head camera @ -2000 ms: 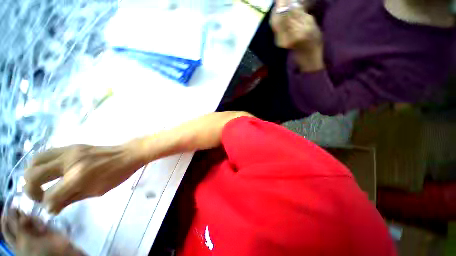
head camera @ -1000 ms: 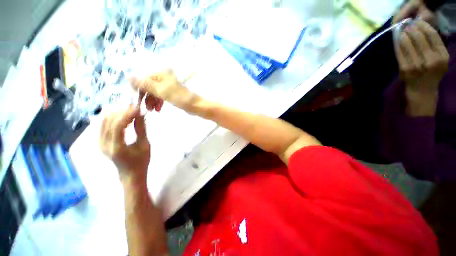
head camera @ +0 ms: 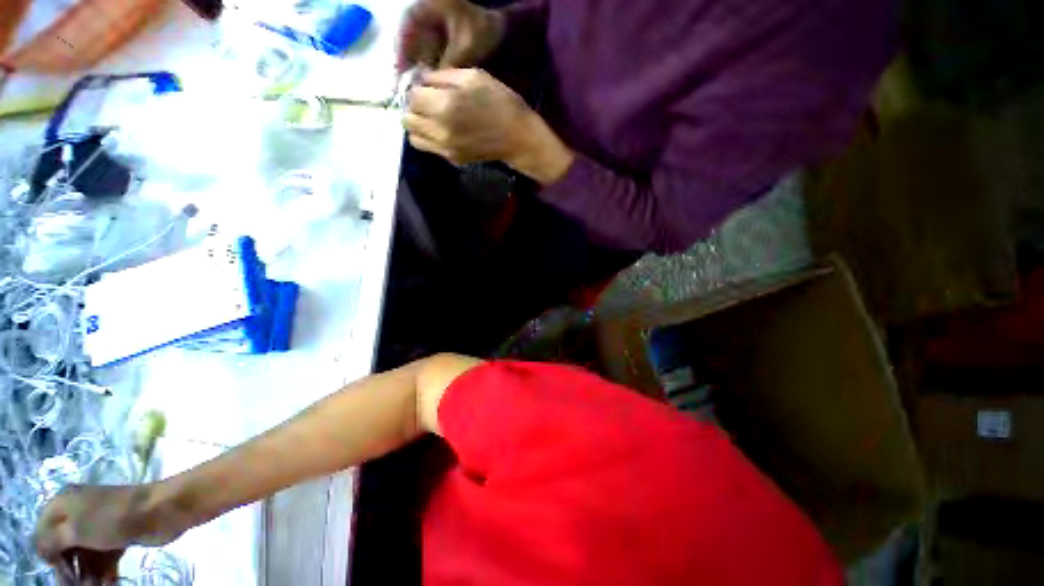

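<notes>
My right hand (head camera: 109,519) is at the lower left over the near end of the cable pile, fingers bent downward. A thin pale bit shows by its fingertips, but blur and shadow hide whether it is gripped. My left hand is not in view. The pile of white USB cables (head camera: 46,406) runs along the left edge, tangled and coiled. A small white coil (head camera: 160,567) lies just right of my hand. A fanned stack of blue and white retail boxes (head camera: 172,300) lies white face up beyond my forearm.
A person in a purple sleeve (head camera: 613,197) sits at the same bench, both hands at a small white cable. Clear plastic bags (head camera: 189,143) and a black item (head camera: 97,166) lie beyond the boxes. Orange material (head camera: 86,34) is at the upper left. An open carton (head camera: 790,389) stands behind.
The view has swung toward the neighbour. My left hand has left the picture, and my right hand now shows at the lower left by the pile. The carton has come into view.
</notes>
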